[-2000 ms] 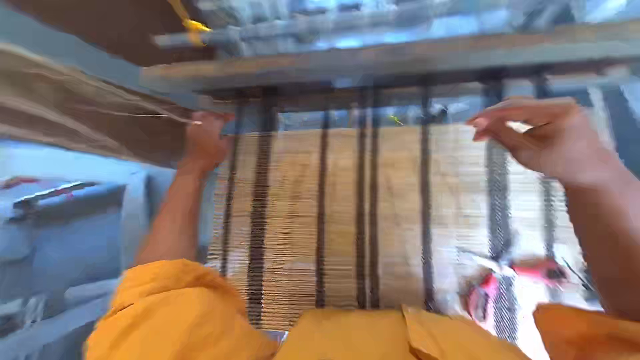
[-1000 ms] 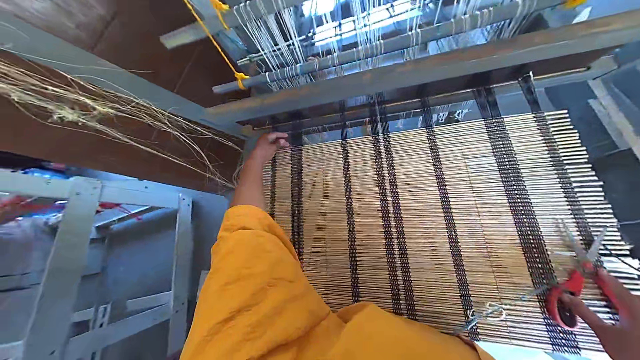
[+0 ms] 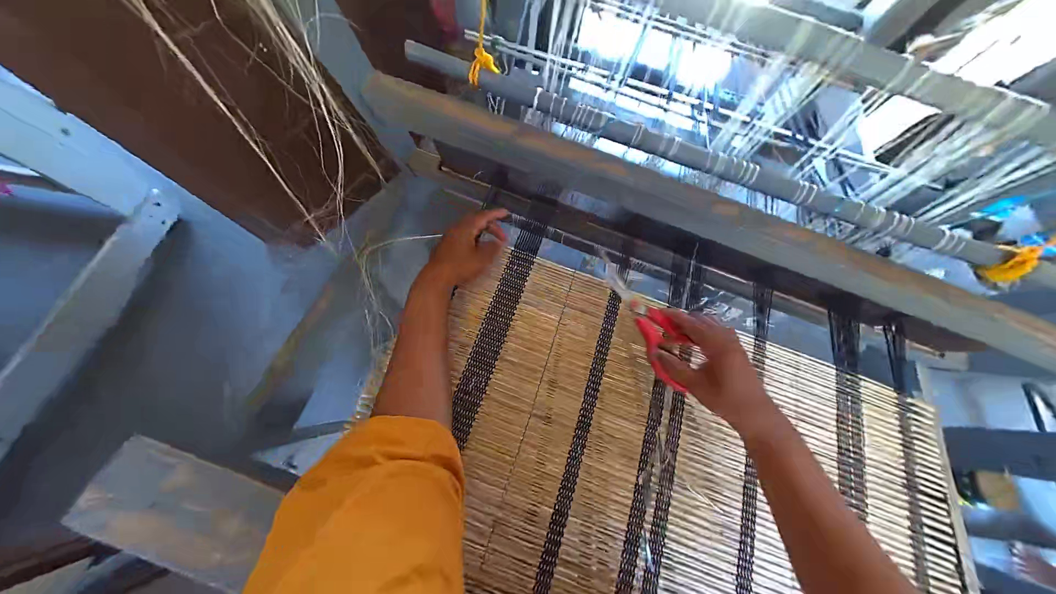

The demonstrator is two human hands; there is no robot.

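Observation:
A woven mat of straw-coloured weft strips with dark warp bands (image 3: pixel 544 371) stretches across the loom below the beater beam. My left hand (image 3: pixel 469 247) is at the mat's upper left corner, fingers curled near its edge; a pale strand runs leftward from beside it, and whether the fingers grip it is unclear. My right hand (image 3: pixel 709 363) holds scissors with red handles (image 3: pixel 660 338) above the mat's upper part. Their metal blades point up and left towards the dark warp threads and look slightly blurred.
The wooden beater beam (image 3: pixel 660 198) crosses above the mat. Behind it are a heddle bar (image 3: pixel 701 157) with white cords and a yellow cord knot (image 3: pixel 483 62). Loose pale fibres (image 3: pixel 330 124) hang at upper left. Grey frame pieces (image 3: pixel 148 223) stand at left.
My right hand has brought the red scissors from the mat's lower right to its upper part. My left hand remains near the upper left corner. The view has shifted left.

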